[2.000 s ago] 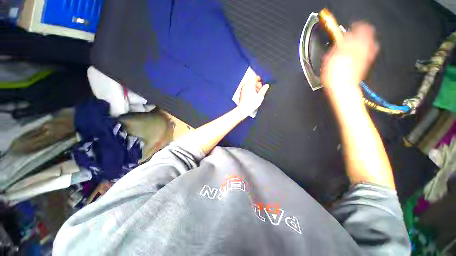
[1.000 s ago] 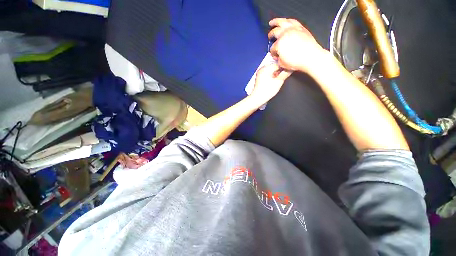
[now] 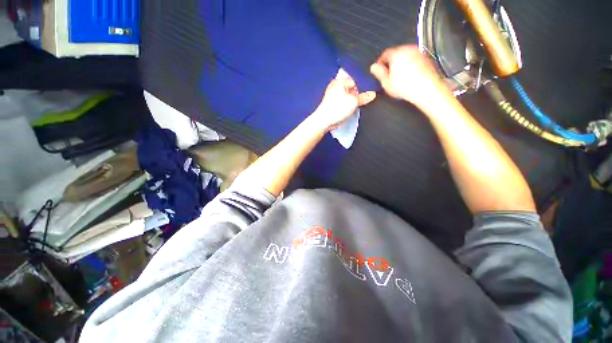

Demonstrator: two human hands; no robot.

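A navy garment piece (image 3: 268,67) lies spread on the black ribbed ironing pad (image 3: 402,157). A white patch (image 3: 346,130) lies at its right edge, partly under my left hand (image 3: 341,102). My left hand is on the patch and cloth edge, its fingers curled; whether it pinches them is hidden. My right hand (image 3: 402,72) is just right of the cloth edge, thumb and fingers close together; I cannot tell if anything is between them. The steam iron (image 3: 463,43) rests on the pad beyond my right hand, its tan handle free.
Blue and yellowish hoses (image 3: 547,125) run from the iron to the right. A blue-fronted white box (image 3: 100,27) stands at the upper left. Folded clothes (image 3: 100,194) and a navy-and-white cloth (image 3: 164,171) lie below left. Green cloth (image 3: 587,288) shows at the lower right.
My right hand has let go of the iron, come over to my left hand at the patch, then drawn slightly right. My left hand stays at the patch.
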